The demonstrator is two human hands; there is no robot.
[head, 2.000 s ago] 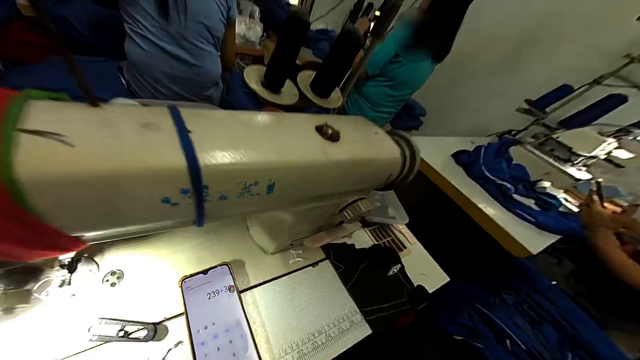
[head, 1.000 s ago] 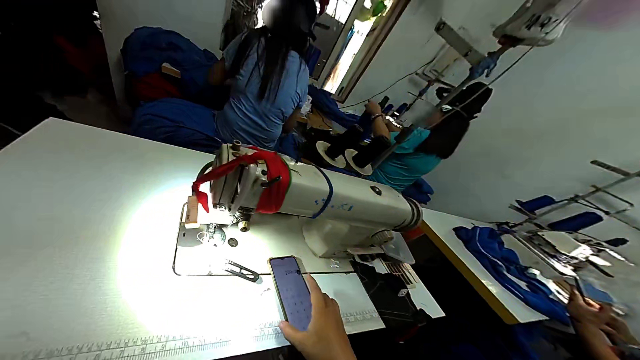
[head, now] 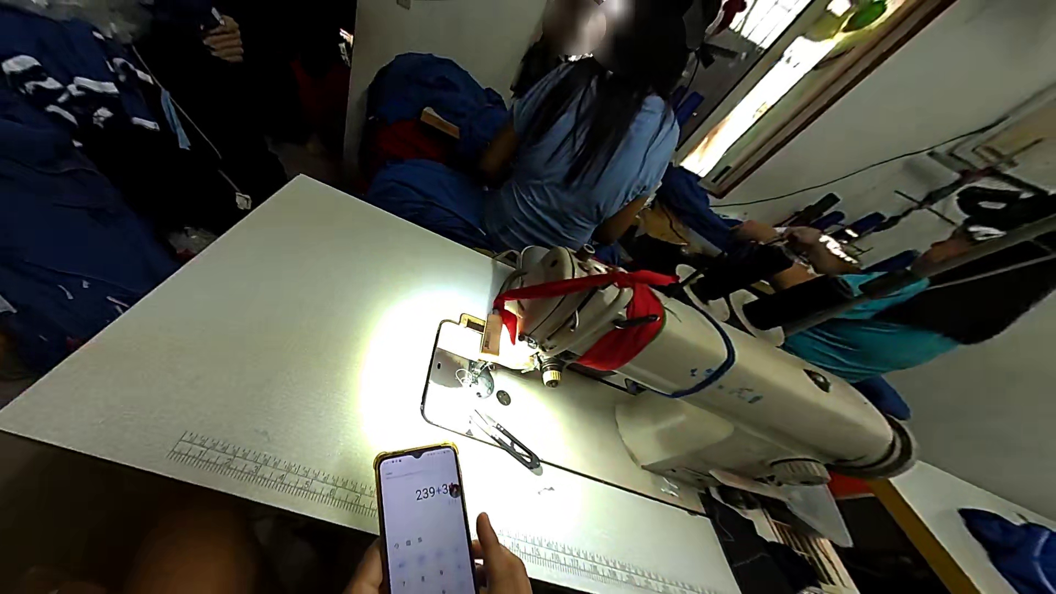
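A smartphone in a yellow-edged case shows a calculator screen at the bottom centre. Fingers of my left hand are at its left edge, and my right hand grips its right edge; both hands are cut off by the frame. Beyond the phone, thread snips lie beside the metal bed plate of an industrial sewing machine. Red cloth is tied round the machine head, a blue band round its arm. A lamp lights the needle area.
The white table has a printed ruler along its near edge. Thread cones stand behind the machine. A person in a blue shirt sits beyond, another in teal at right. Blue garments are heaped at left.
A second ago the phone was near the table by the machine with my right hand at it; now it is held nearer the camera, at the near edge. The view has swung left.
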